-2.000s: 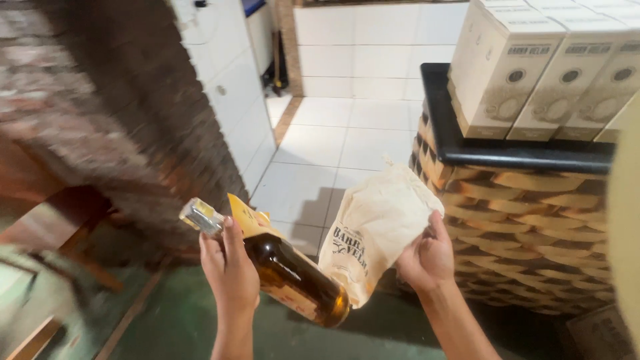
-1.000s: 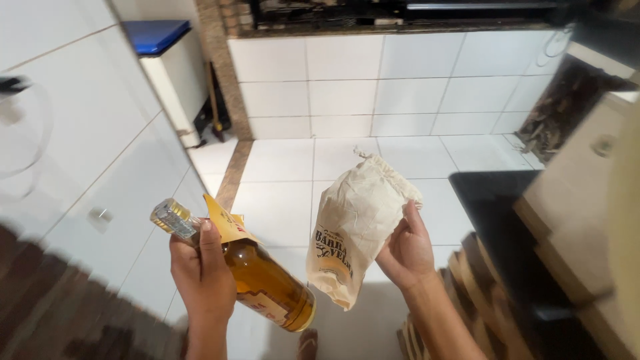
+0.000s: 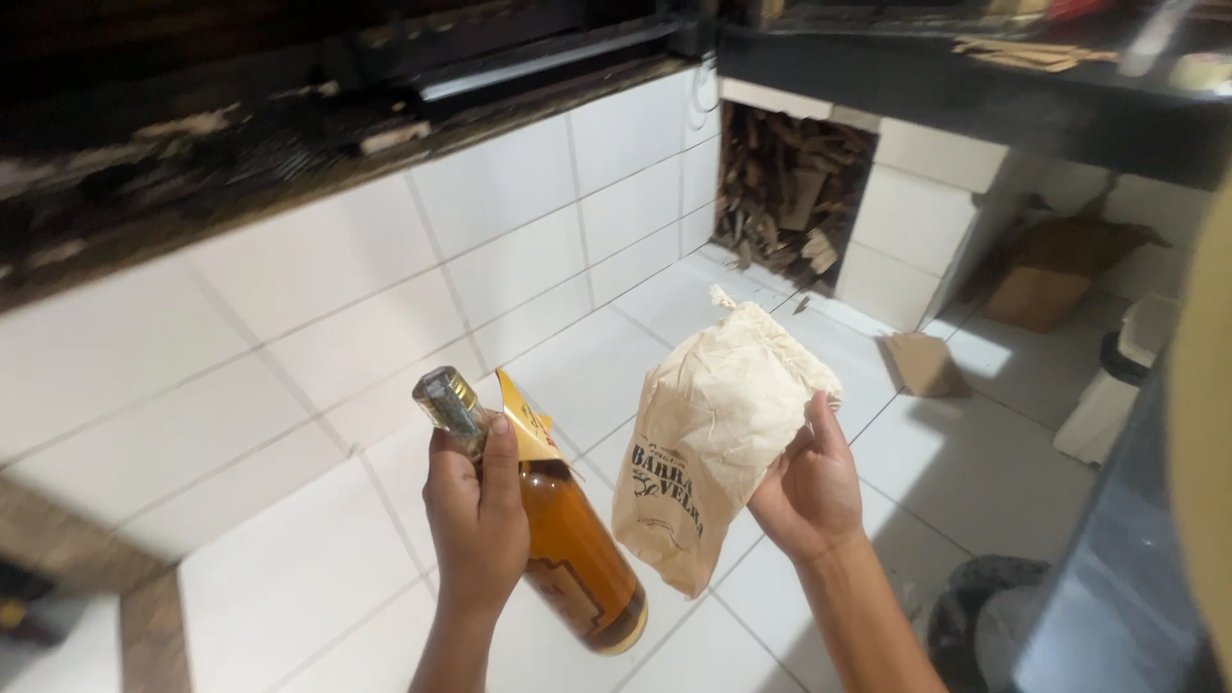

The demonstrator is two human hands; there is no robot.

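Observation:
My left hand (image 3: pixel 476 510) grips the neck of a glass bottle (image 3: pixel 577 549) of amber liquid, tilted with its silvery cap at the upper left and its base at the lower right. A yellow paper tag (image 3: pixel 527 423) hangs round the bottle's neck. To the right, my right hand (image 3: pixel 813 481) holds a cream cloth drawstring bag (image 3: pixel 717 423) by its right edge, the thumb near the gathered top. The bag bears dark printed writing, and its lower end lies beside the bottle.
A white tiled wall (image 3: pixel 510 212) and tiled floor (image 3: pixel 385 597) lie ahead. Wood scraps (image 3: pixel 789 192) fill a recess under a dark counter (image 3: pixel 924 91). Cardboard pieces (image 3: pixel 926 364) lie on the floor at the right, near a white bin (image 3: pixel 1107 404) and a black plastic bag (image 3: pixel 982 597).
The view has swung away from the boxes on the woven stand, towards the tiled wall and the wood recess. Both hands keep hold of the bottle and the cloth bag.

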